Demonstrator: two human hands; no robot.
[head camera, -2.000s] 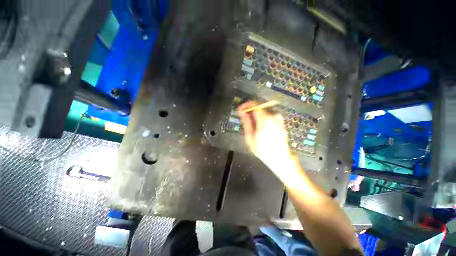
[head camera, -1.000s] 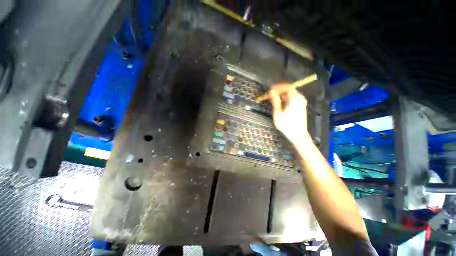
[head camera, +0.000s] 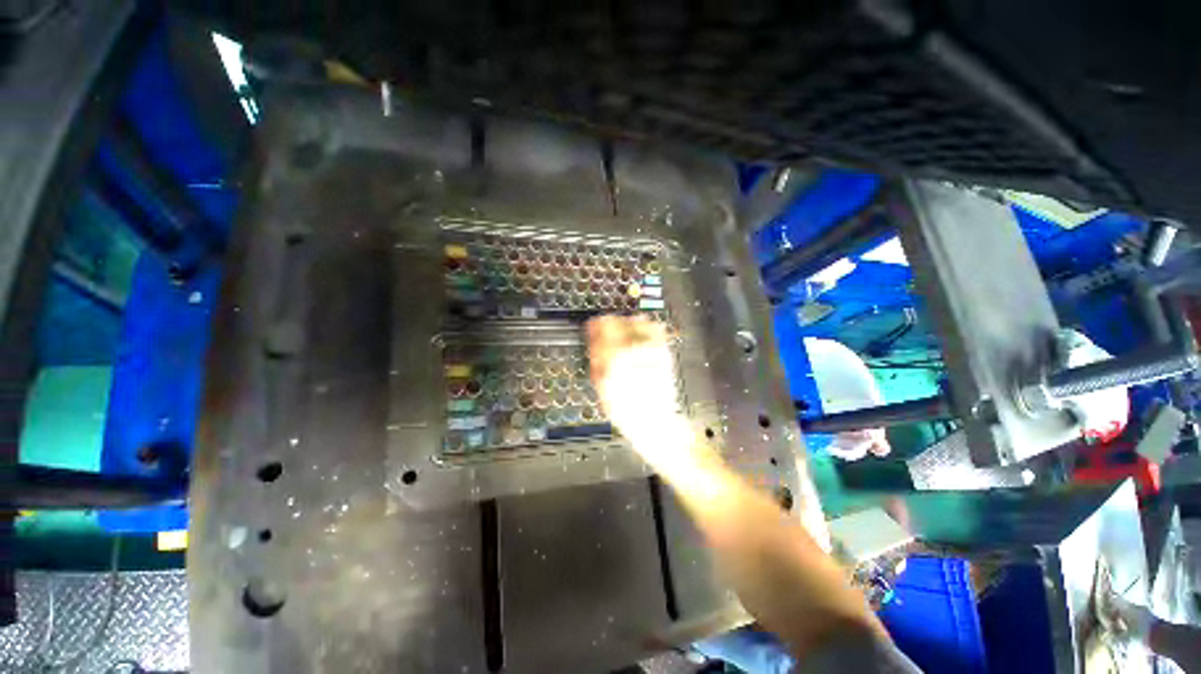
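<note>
The lower mould half (head camera: 419, 395) lies on the dark slotted press platen (head camera: 566, 579). It has two banks of small round cavities with red, yellow and pale blue-green spots. My bare right hand (head camera: 630, 353) reaches in from the lower right over the gap between the banks, at their right part. It is overexposed and blurred, with the fingers bent together. No yellow stick can be made out at the fingers, and whether they hold anything is hidden. My left hand is not in view.
A dark patterned slab (head camera: 738, 79) hangs overhead. Blue press parts stand at both sides. A grey bracket with a steel bar (head camera: 1120, 375) is at the right. A metal box (head camera: 1100, 566) is at the lower right, with a blurred, skin-coloured shape beside it.
The view has shifted, and the mould sits further left in it. My right hand has moved from the upper bank to between the banks. The yellow stick seen earlier no longer shows.
</note>
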